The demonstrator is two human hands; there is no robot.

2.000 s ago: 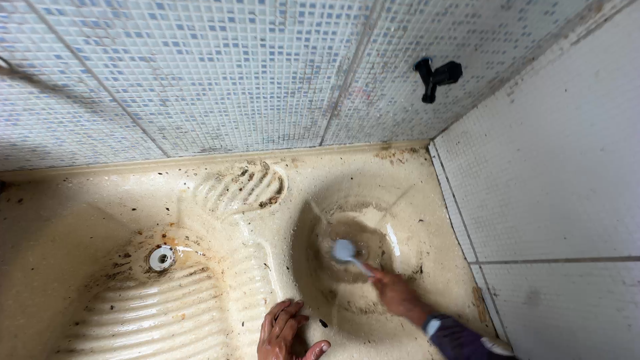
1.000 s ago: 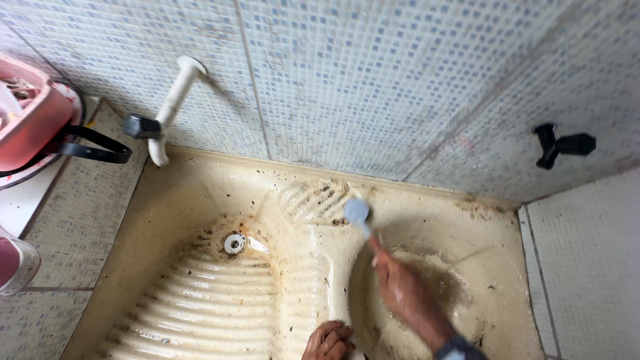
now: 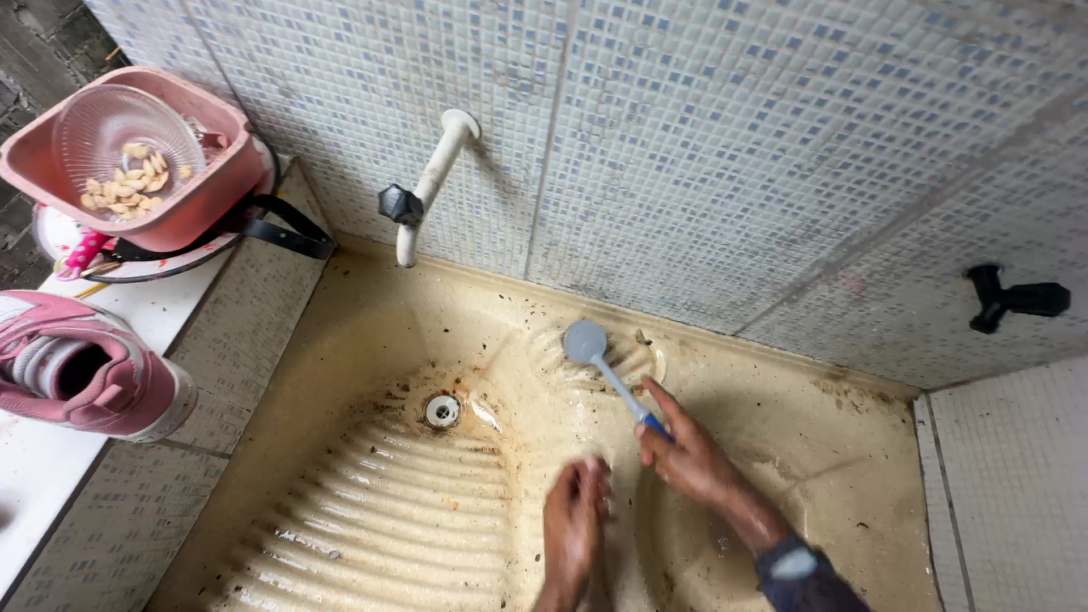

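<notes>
My right hand [image 3: 693, 450] grips the blue end of a long-handled brush [image 3: 585, 342] with a round grey head. The head is over the ridged soap rest [image 3: 629, 365] at the back of the cream laundry sink [image 3: 544, 297]; its bristles are hidden beneath it. My left hand [image 3: 578, 510], curled and slightly blurred, is raised over the divider between the two basins, and I see nothing in it. Left of it lies the ribbed washboard basin [image 3: 374, 510] with a white drain [image 3: 442, 411] and dark specks around it. My right forearm partly covers the round right basin [image 3: 833, 510].
A white pipe tap [image 3: 435, 170] and a black tap [image 3: 1011, 297] stick out from the tiled wall. On the left ledge [image 3: 51, 459] are a pink shoe [image 3: 85, 365] and a pink tub [image 3: 204, 204] holding a clear bowl [image 3: 127, 153], with a black strap [image 3: 289, 234] beside it.
The brush has moved from the round basin to the soap rest. My left hand, earlier lower on the divider, is now raised. The view has swung left, bringing the shoe into sight.
</notes>
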